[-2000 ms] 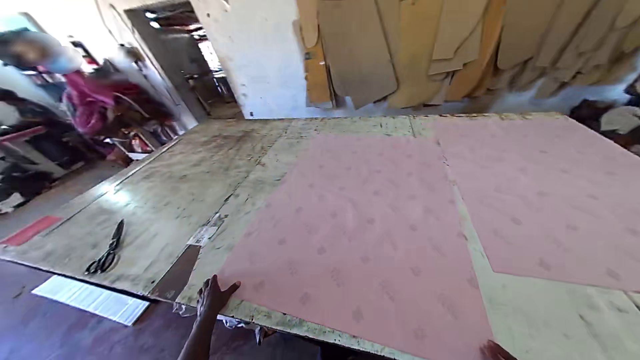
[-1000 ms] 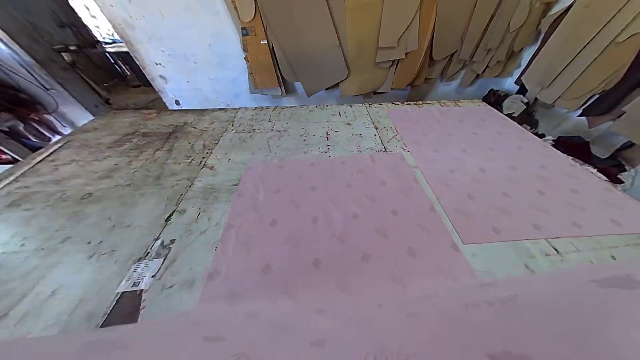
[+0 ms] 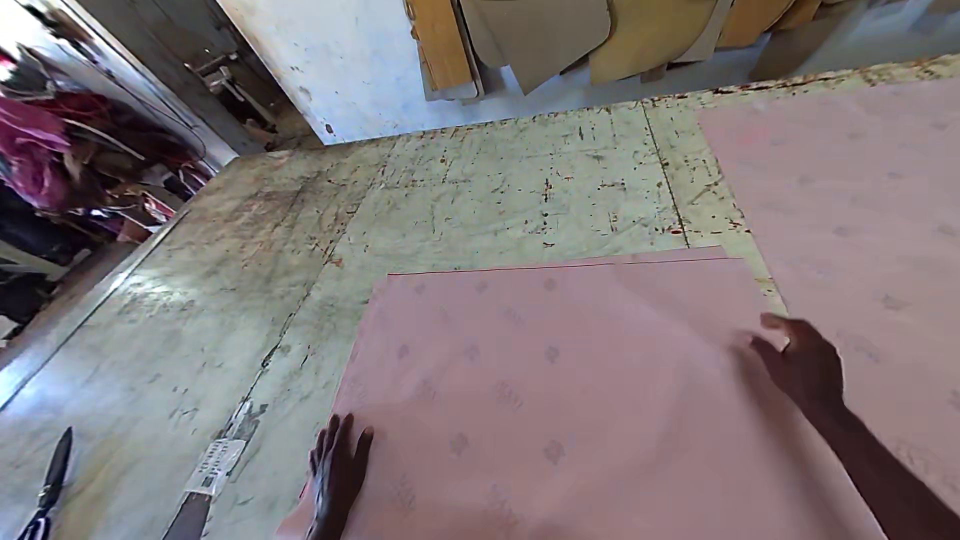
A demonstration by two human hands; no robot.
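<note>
A pink patterned fabric piece (image 3: 525, 375) lies in layers on the worn tabletop, its far edge showing a thin red line and another layer just past it. My left hand (image 3: 339, 472) rests with fingers spread on its left edge. At the right edge is my right hand (image 3: 806, 364), thumb and fingers apart, near or lightly touching the fabric; whether it pinches any cloth cannot be told. Another pink patterned fabric piece (image 3: 862, 225) lies to the right, partly under my right forearm in view. Black-handled scissors (image 3: 51, 480) lie at the lower left.
The worn table (image 3: 487, 195) has seams and a torn paper label (image 3: 217, 465) near a dark gap. Brown cardboard patterns (image 3: 540, 37) hang on the far wall. Piled cloth (image 3: 37, 150) and a doorway are at the left.
The near pink fabric has been folded or laid over, so its far edge now lies nearer the table's middle. Both hands, out of view a second ago, are at its sides. The view has shifted left.
</note>
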